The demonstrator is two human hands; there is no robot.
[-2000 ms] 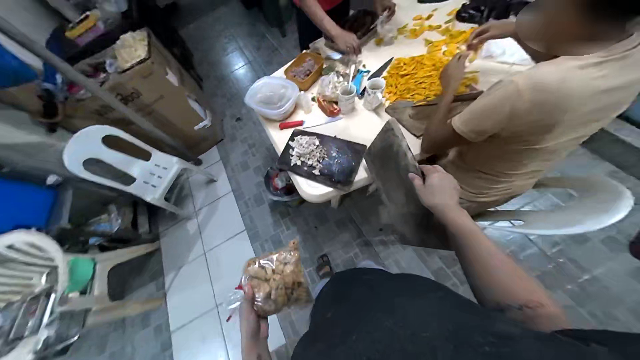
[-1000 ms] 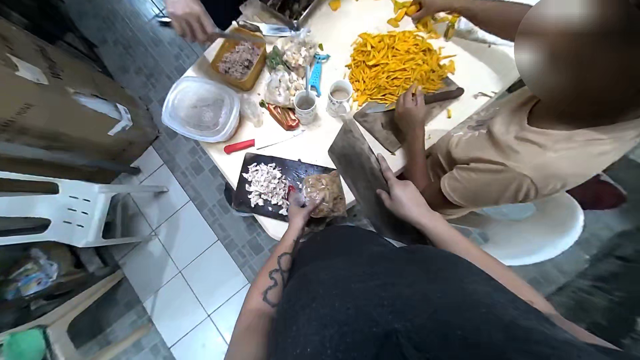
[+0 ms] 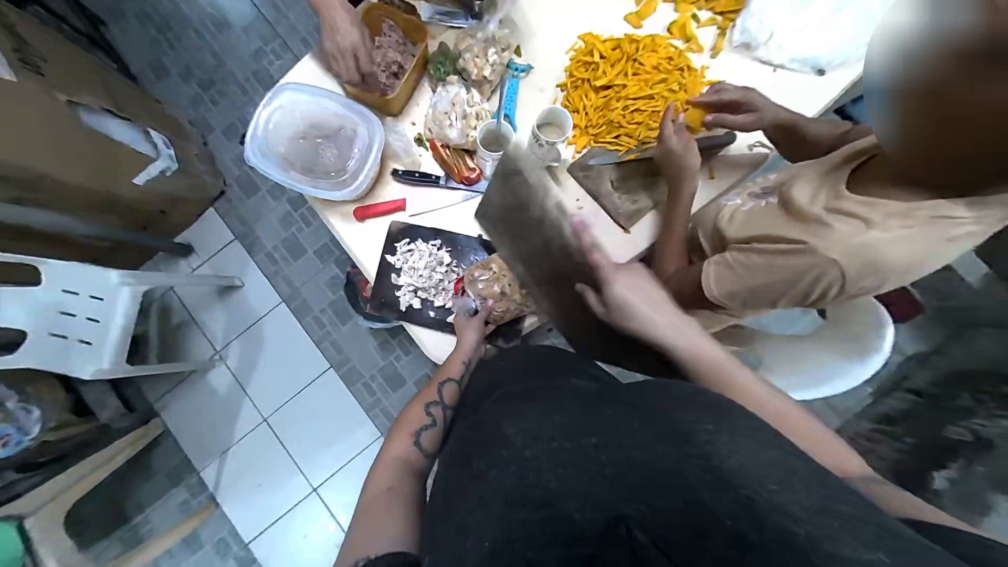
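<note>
My left hand (image 3: 472, 321) grips the knotted neck of a clear plastic bag of light brown pieces (image 3: 496, 290), which lies at the right end of a black cutting board (image 3: 386, 293). Chopped whitish pieces (image 3: 423, 272) are spread over that board. My right hand (image 3: 626, 295) holds a large, dark, worn board (image 3: 543, 244), tilted and blurred, between the table's edge and the seated person. Beyond the black board lie a red-handled knife (image 3: 380, 209) and a black-handled knife (image 3: 419, 178).
Across the white table (image 3: 346, 224) stand a lidded plastic tub (image 3: 315, 142), an amber container (image 3: 413, 75), mugs (image 3: 550, 132) and a heap of yellow-orange strips (image 3: 626, 90). One person works at right over a cutting board (image 3: 618, 189); another person's hand (image 3: 346, 47) reaches into the container.
The bag in my left hand was away from the table two seconds back; it now rests at the black board. The view has moved closer to the table. The other person's hand is now at the amber container.
</note>
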